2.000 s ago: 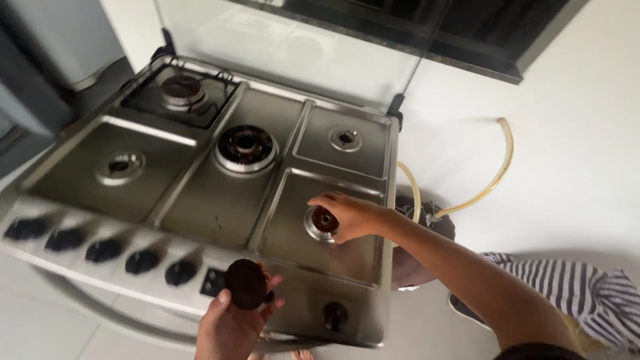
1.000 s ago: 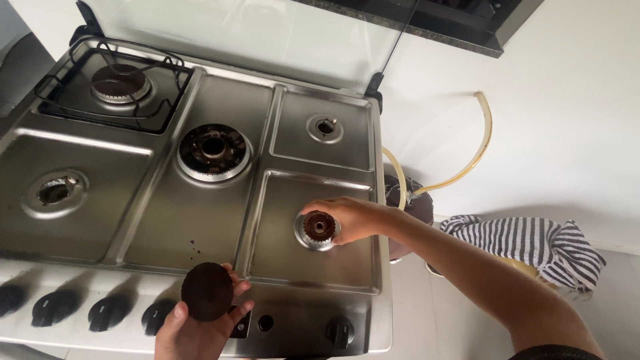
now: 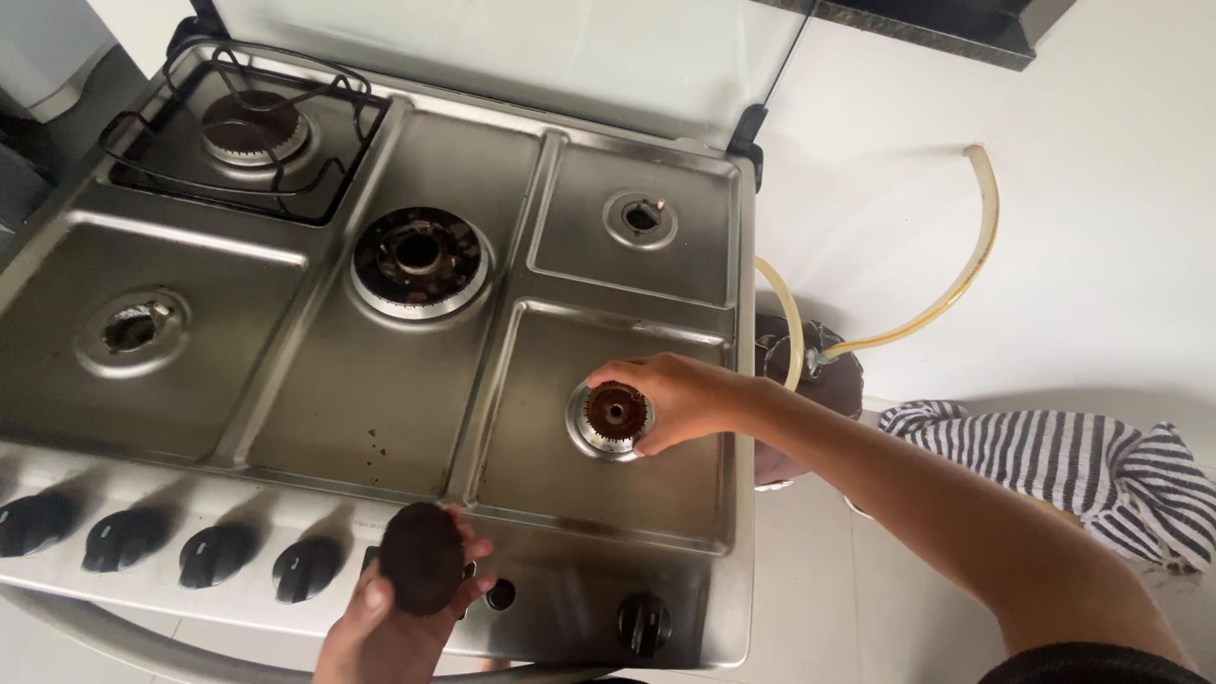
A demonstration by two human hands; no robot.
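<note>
My right hand (image 3: 679,399) grips the toothed rim of a small burner head (image 3: 617,414) between thumb and fingers, at the front right burner seat of the stainless steel gas cooktop (image 3: 370,389). A round dark burner cap (image 3: 423,559) is in my left hand (image 3: 394,608), above the front control panel. The large centre burner (image 3: 419,258) has a dark, stained ring. At the back left, a capped burner (image 3: 252,123) stands under a black wire pan support (image 3: 332,176). The back right seat (image 3: 641,219) and front left seat (image 3: 133,331) show their bare openings.
Black knobs (image 3: 220,554) line the front panel. The raised glass lid (image 3: 532,57) stands behind the cooktop. To the right are a yellowish gas hose (image 3: 959,285), a covered gas cylinder (image 3: 826,370) and a striped cloth (image 3: 1035,461). Dark crumbs (image 3: 377,446) lie on the steel.
Both hands keep their holds on the burner head and the cap. The view has moved closer to the cooktop since the earliest frame.
</note>
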